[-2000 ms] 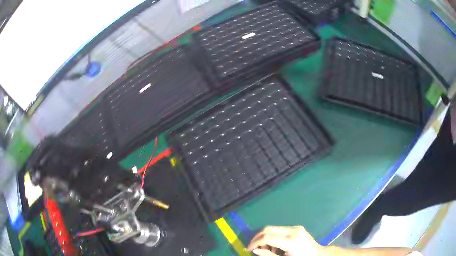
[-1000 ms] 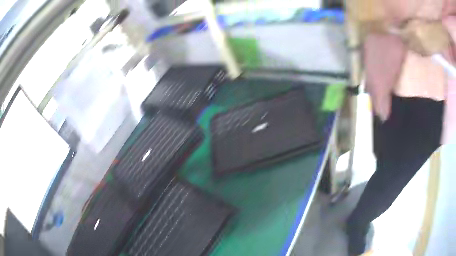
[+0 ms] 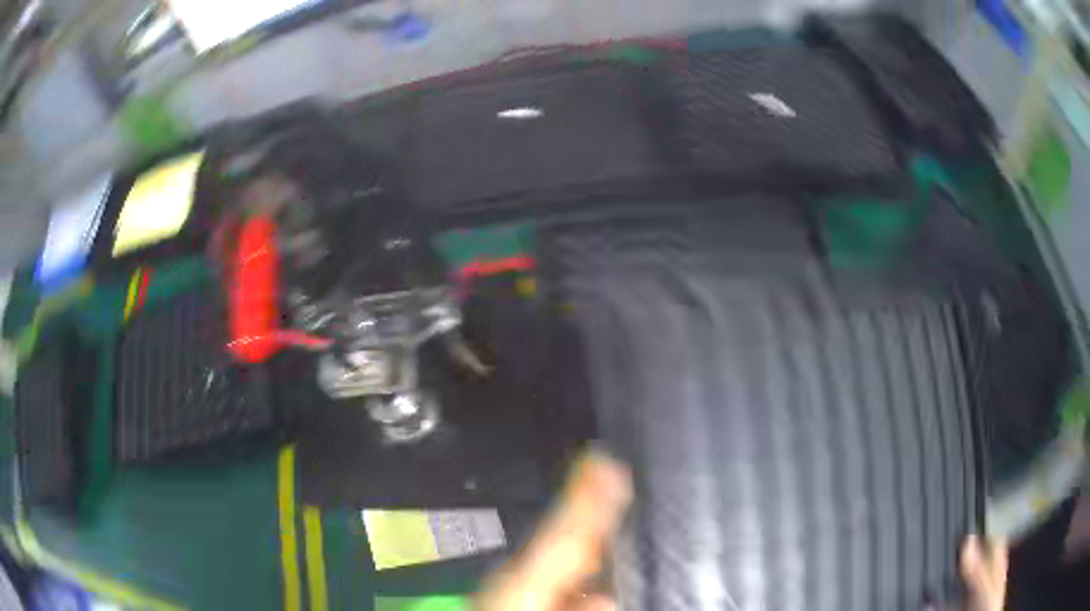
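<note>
A large black tray with rows of pockets (image 3: 789,466) fills the lower right, blurred and close to me. My left hand (image 3: 568,537) is at its left edge, and my right hand (image 3: 986,575) is at its right edge, mostly cut off by the picture's bottom. Both hands appear to grip the tray; whether its pockets hold parts I cannot tell. The metal test fixture (image 3: 380,346) stands left of the tray, its red toggle handle (image 3: 253,292) beside it. A silvery round part (image 3: 404,415) sits at the fixture's front.
Black trays with white labels lie behind, at the back middle (image 3: 514,149) and back right (image 3: 765,137). Another tray (image 3: 191,376) lies left of the fixture. A yellow paper (image 3: 159,203) is at the back left. A yellow-and-white slip (image 3: 433,537) lies in front of the fixture.
The view has swung back from the right side to the fixture. Both hands now show at a large tray, which appears nearer than the trays did before.
</note>
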